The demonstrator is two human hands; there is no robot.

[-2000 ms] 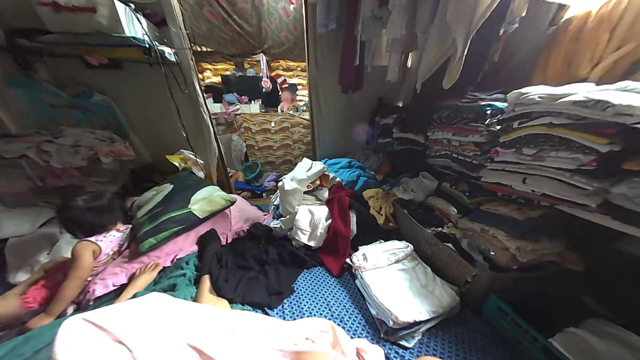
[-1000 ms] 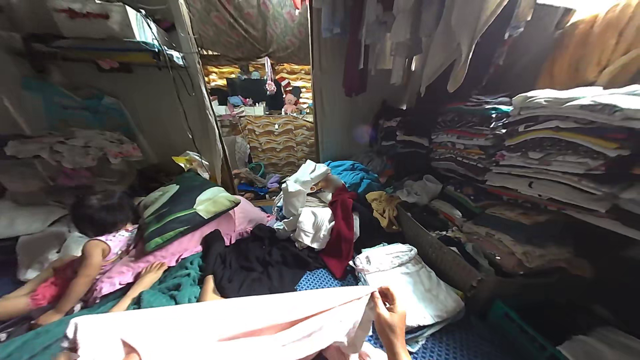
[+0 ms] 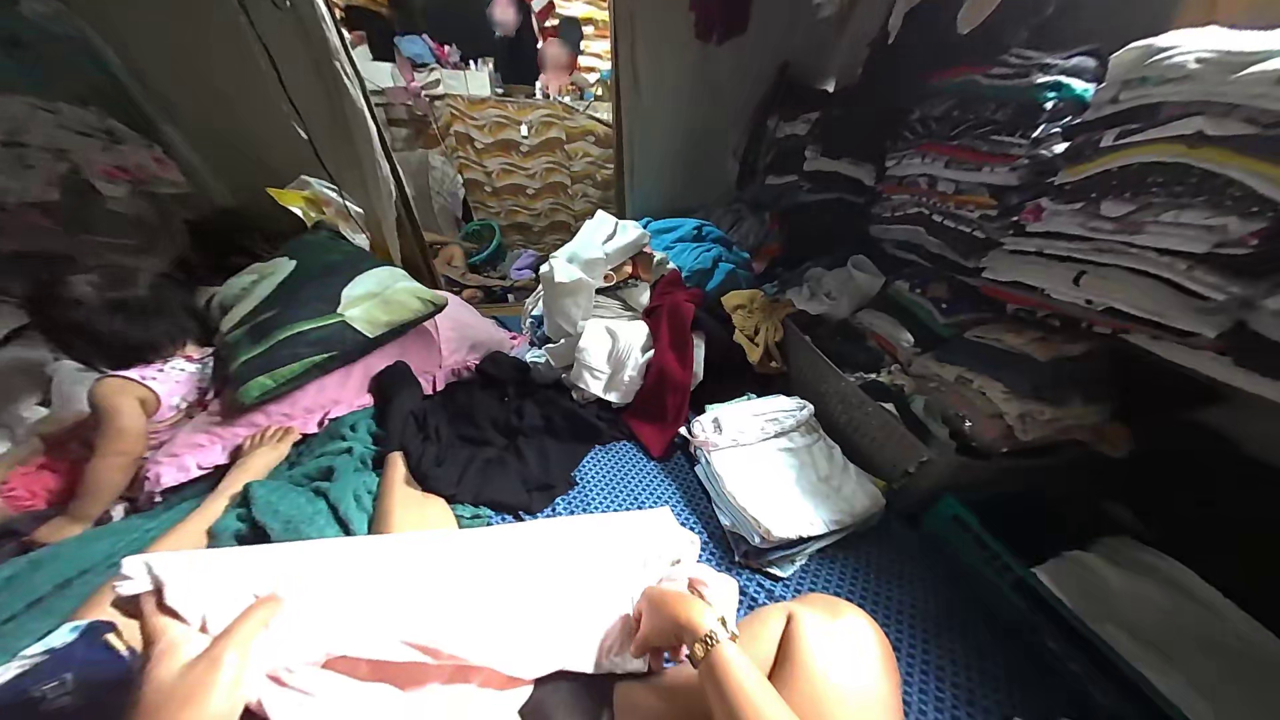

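A pale pink-white cloth (image 3: 430, 580) lies stretched across my lap, folded along its far edge. My left hand (image 3: 200, 650) grips its left end, thumb on top of the fabric. At the cloth's right end, my right hand (image 3: 675, 625), with a gold-coloured watch on the wrist, holds a bunched part of it; some fingers are hidden. Beyond that hand, a stack of folded white and light-blue garments (image 3: 785, 470) rests on the blue patterned mat (image 3: 640, 480). A black garment (image 3: 490, 430) lies spread out past the cloth.
A small child (image 3: 120, 400) leans at the left, beside a green-patterned pillow (image 3: 320, 310) and pink bedding. White and dark red clothes (image 3: 610, 340) are heaped ahead. A grey bin (image 3: 850, 410) and tall stacks of folded clothes (image 3: 1150, 200) stand right, with a green crate (image 3: 980, 540) nearer.
My right hand, raised at the cloth's upper right corner one second ago, is now lower with the fabric gathered in it. The left hand has come into clear view. The view has tilted down.
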